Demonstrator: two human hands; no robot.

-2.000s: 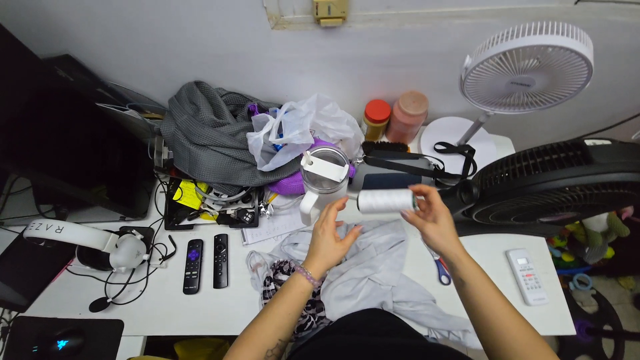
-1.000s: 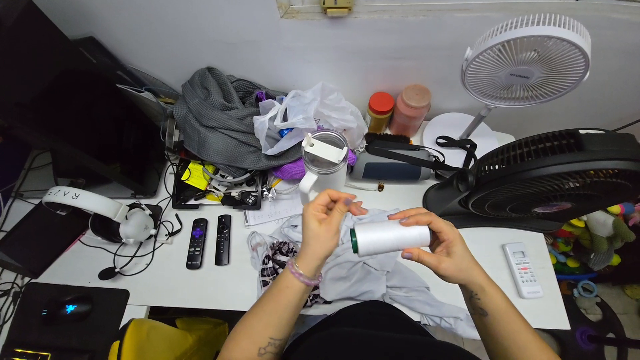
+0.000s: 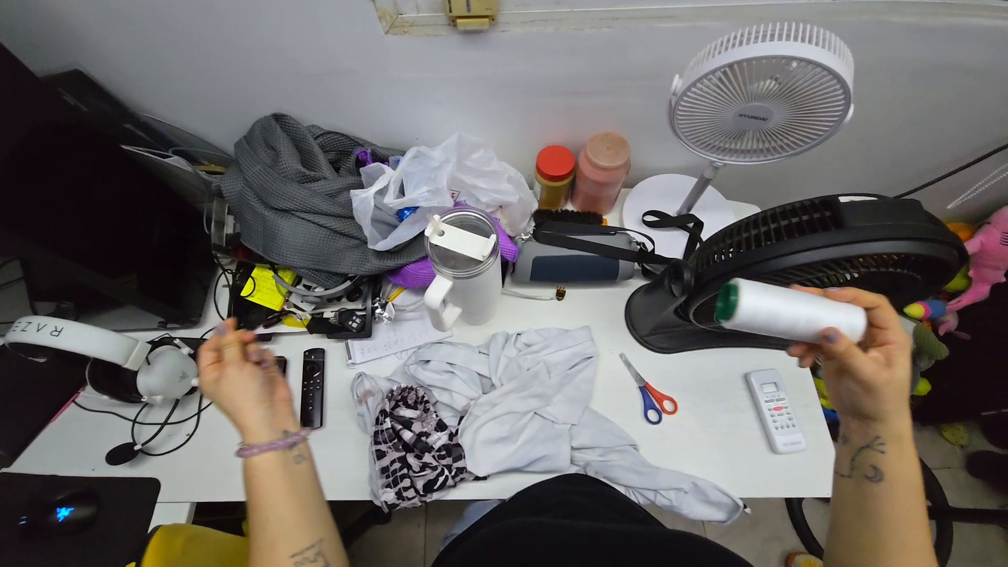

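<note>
My right hand (image 3: pixel 862 354) holds a large spool of white thread (image 3: pixel 795 312) with a green end, raised over the desk's right side by the black fan. My left hand (image 3: pixel 240 378) is lifted at the left, near the headset, with thumb and fingertips pinched together; a thread between them is too fine to make out. A light grey cloth (image 3: pixel 528 402) lies crumpled on the desk in front of me, with a black-and-white patterned fabric (image 3: pixel 413 445) at its left. Scissors with red and blue handles (image 3: pixel 652 394) rest right of the cloth.
A white remote (image 3: pixel 776 411) lies at right, a black remote (image 3: pixel 313 388) at left beside a white headset (image 3: pixel 165 370). Behind stand a handled tumbler (image 3: pixel 472 283), a speaker (image 3: pixel 575 258), two jars, a white fan (image 3: pixel 760 102) and a black fan (image 3: pixel 819 236). A grey cloth and plastic bag are heaped behind.
My hands, close together over the cloth before, have moved wide apart: the left to the left, the right to the right with the spool. The scissors are now in full view.
</note>
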